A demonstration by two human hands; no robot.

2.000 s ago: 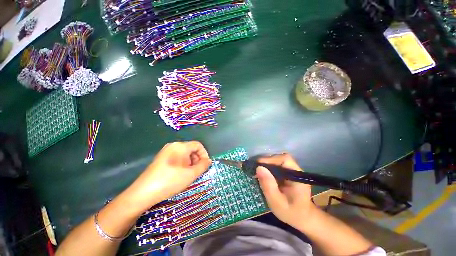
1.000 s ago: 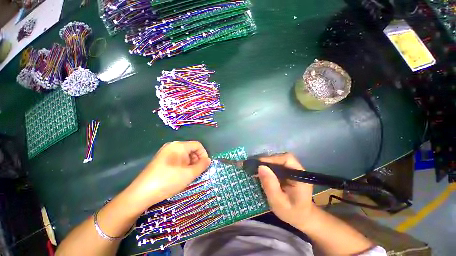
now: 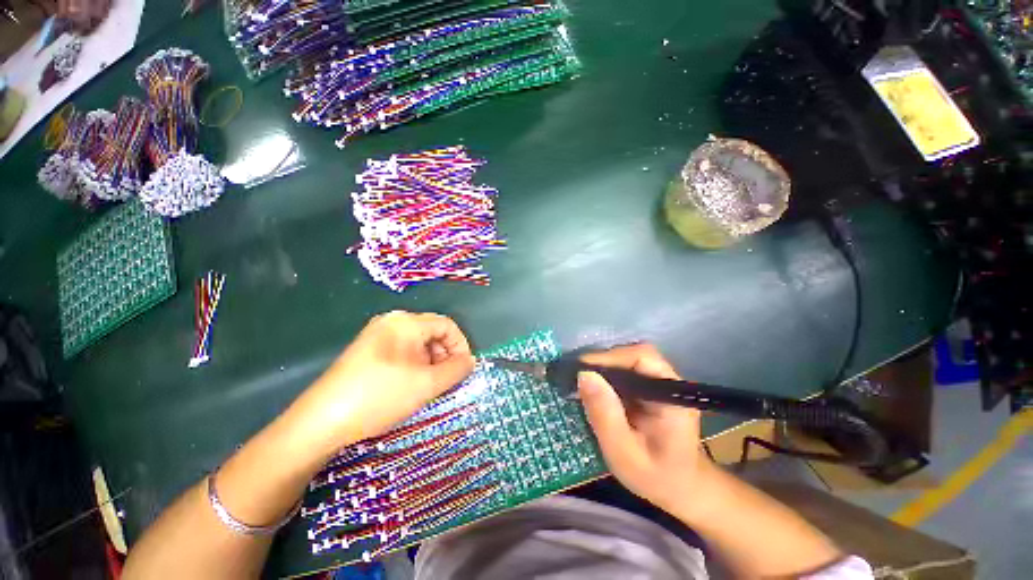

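A green PCB panel [image 3: 532, 436] lies at the bench's near edge, its left part covered by rows of connector leads [image 3: 397, 493]. My right hand [image 3: 646, 425] holds the black soldering iron [image 3: 691, 393], its thin tip pointing left at the panel's upper part, beside my left fingertips. My left hand [image 3: 408, 363] is over the panel's upper left, thumb and fingers pinched together. What is between those fingertips is hidden or too small to tell. A loose lead pile [image 3: 425, 215] lies beyond my hands.
A yellowish cup of grey material [image 3: 731, 193] stands right. Panels with leads [image 3: 453, 68] are stacked at the far side. A spare panel [image 3: 117, 278], a few set-aside leads [image 3: 206, 317] and bundled leads [image 3: 170, 125] lie left. The iron's cord hangs at the right edge.
My left hand has shifted very slightly up and left, and my right hand with the iron slightly left. Both stay over the panel.
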